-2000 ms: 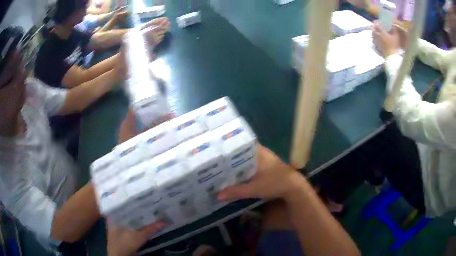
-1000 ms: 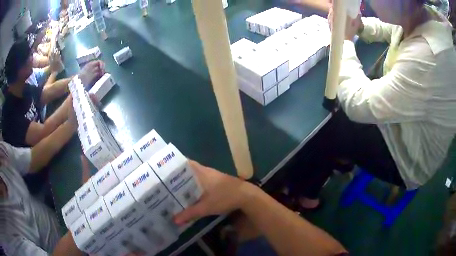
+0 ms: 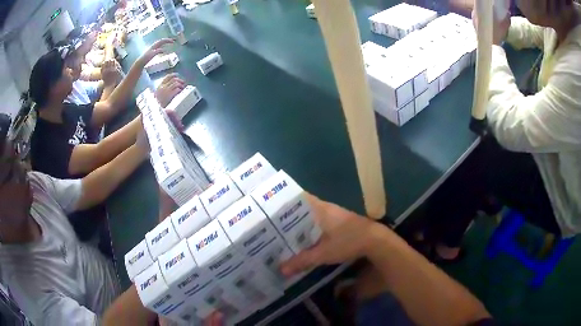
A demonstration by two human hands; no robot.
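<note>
A block of white retail cartons [image 3: 220, 239] in two rows is held in front of me over the bench edge, slightly tilted, with its printed end flaps facing up. The carton at the right end of the near row sits slightly askew. My right hand [image 3: 331, 235] grips the right end, fingers on the near face. My left hand [image 3: 213, 319] is at the lower left, mostly hidden by the block and cut off by the bottom edge; only a fingertip and part of the wrist show against the block.
A neighbour's carton row [image 3: 169, 149] lies just beyond the block at left, with hands on it. Loose cartons [image 3: 209, 62] lie farther up. A larger carton stack [image 3: 408, 76] is at right near a person in a pale jacket. A cream post [image 3: 357, 114] rises from the table edge [image 3: 439, 175].
The view has turned, first right and then partly back left. The block sits lower than two seconds ago, still in both hands, and its right-end near carton now looks less even with the row.
</note>
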